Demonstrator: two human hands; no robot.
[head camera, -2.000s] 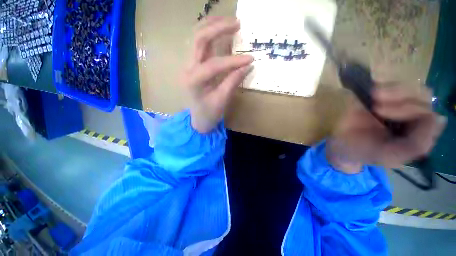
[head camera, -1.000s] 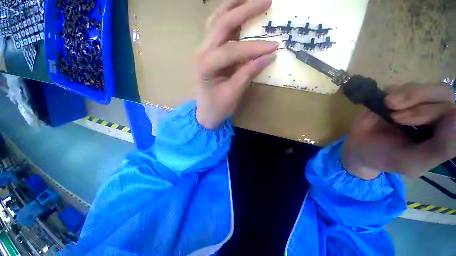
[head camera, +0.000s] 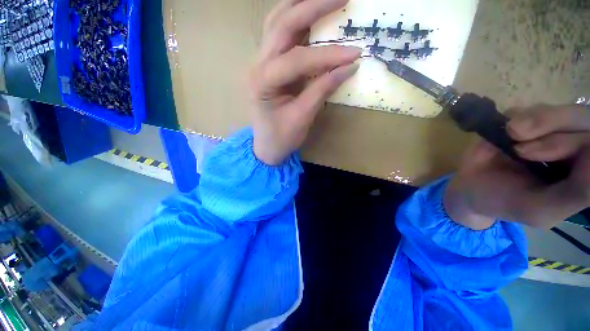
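Observation:
A white block (head camera: 388, 87) holds two short rows of small black components (head camera: 398, 30). My right hand (head camera: 530, 155) grips the black soldering iron (head camera: 479, 115); its tip is at the left end of the nearer row. My left hand (head camera: 291, 84) is at the block's left edge, thumb and forefinger pinched beside the iron's tip. A thin bright strand, like solder wire, shows at those fingertips. A thin dark lead (head camera: 330, 42) runs from above the fingers toward the nearer row's left component. Whether tip and pin touch is too small to tell.
The block lies on a brown cardboard sheet (head camera: 213, 71) over a green mat. A blue bin (head camera: 137, 77) of dark parts stands at left, with silvery grid-like pieces (head camera: 29, 39) beyond it. Brown specks (head camera: 530, 45) lie on the board at right. The bench's front edge runs below the block.
The iron has swung left and down from beyond the block's right side to the nearer row. My left fingers have moved right, over the block. Over the last second little has changed.

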